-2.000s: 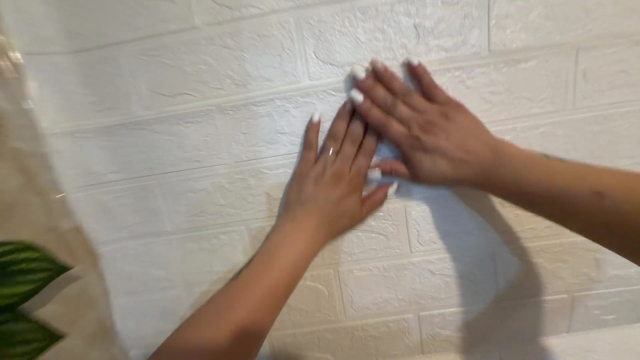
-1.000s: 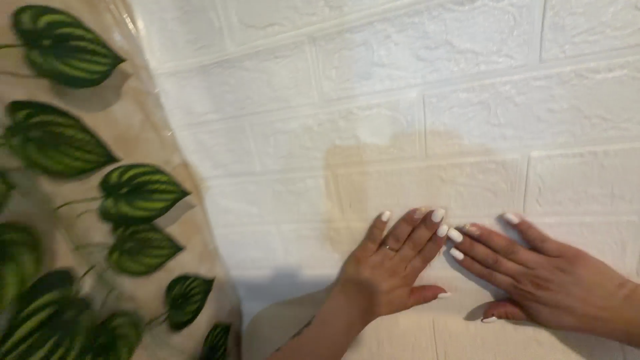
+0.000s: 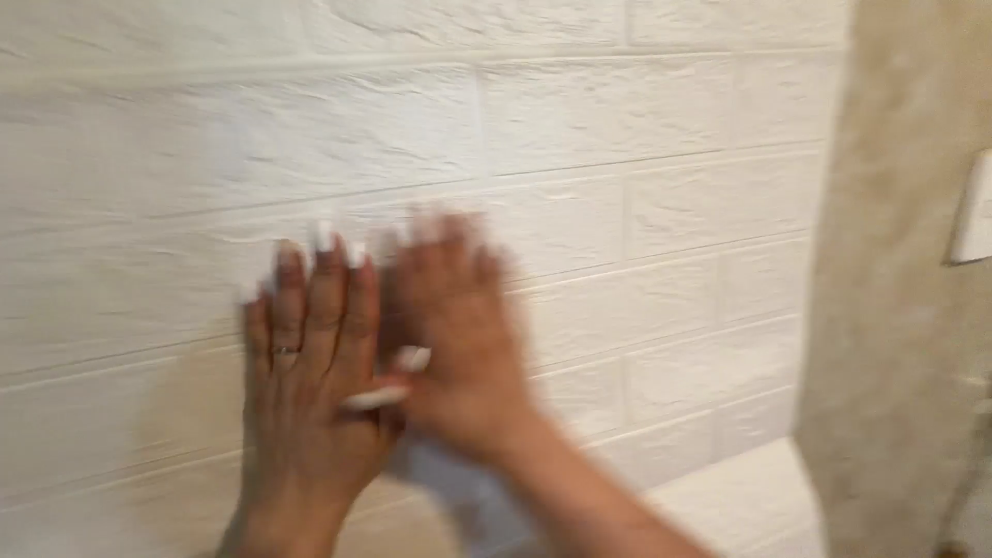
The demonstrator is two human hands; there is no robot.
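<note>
A white brick-patterned wall panel with an embossed surface fills most of the view. My left hand lies palm down against it, fingers pointing up, a ring on one finger. Close on its right is my right hand, blurred by motion, its palm toward the panel and its fingers up. The two thumbs come together between the hands. Neither hand holds anything. Whether the right palm touches the panel is not clear.
Beyond the panel's right edge is a beige, mottled wall. A white plate or box is fixed to that wall at the far right. At the lower right the brick pattern continues past a crease.
The view has swung to the right, away from the green leaves on the left. My hands, earlier side by side low on the panel, are now upright with thumbs together.
</note>
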